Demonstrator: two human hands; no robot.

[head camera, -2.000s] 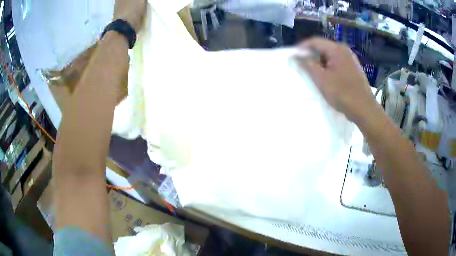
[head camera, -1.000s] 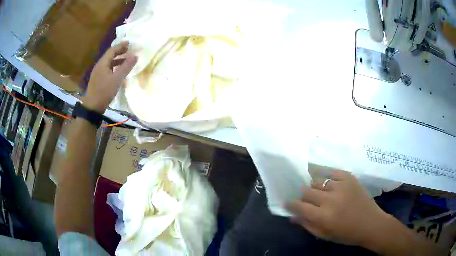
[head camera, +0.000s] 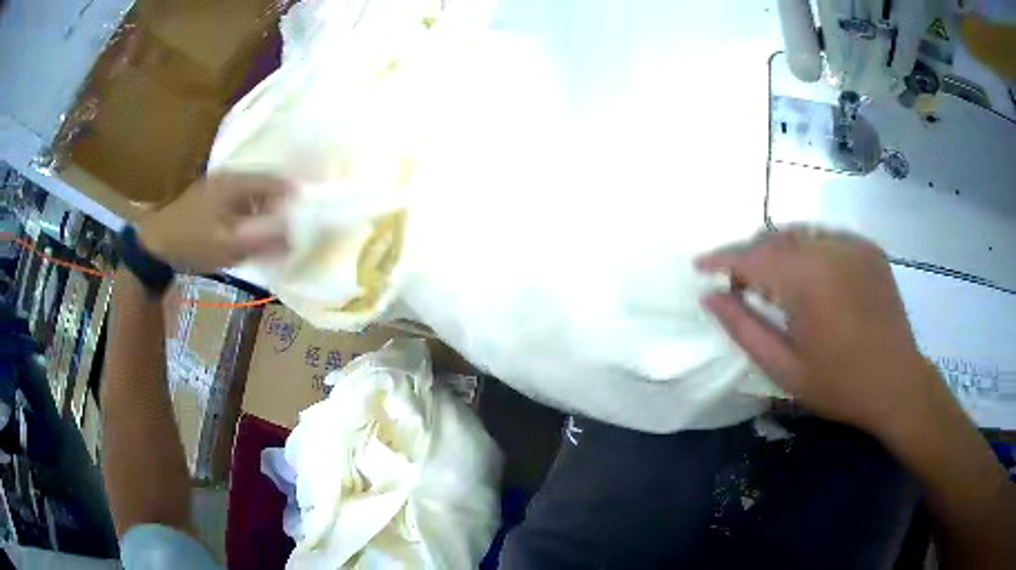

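A large cream-white garment piece (head camera: 535, 223) lies over the table and hangs over its front edge; its left part is bunched with yellowish folds. My left hand (head camera: 228, 217), with a dark wrist band, is blurred at the bunched left end, its fingers closed on the cloth. My right hand (head camera: 813, 317) is at the right end of the cloth, thumb and fingers apart around a bit of it; whether it pinches the cloth is unclear.
The sewing machine's presser foot and needle plate (head camera: 830, 134) are at the upper right. A cream garment pile (head camera: 390, 468) sits in a dark red container (head camera: 256, 490) below left. Brown cartons (head camera: 156, 100) are at upper left and under the table. A printed ruler (head camera: 969, 379) marks the right table edge.
The cloth strip that hung over the edge at my right hand now lies spread wide across the table front. My right hand has moved up and right; my left hand moved slightly down.
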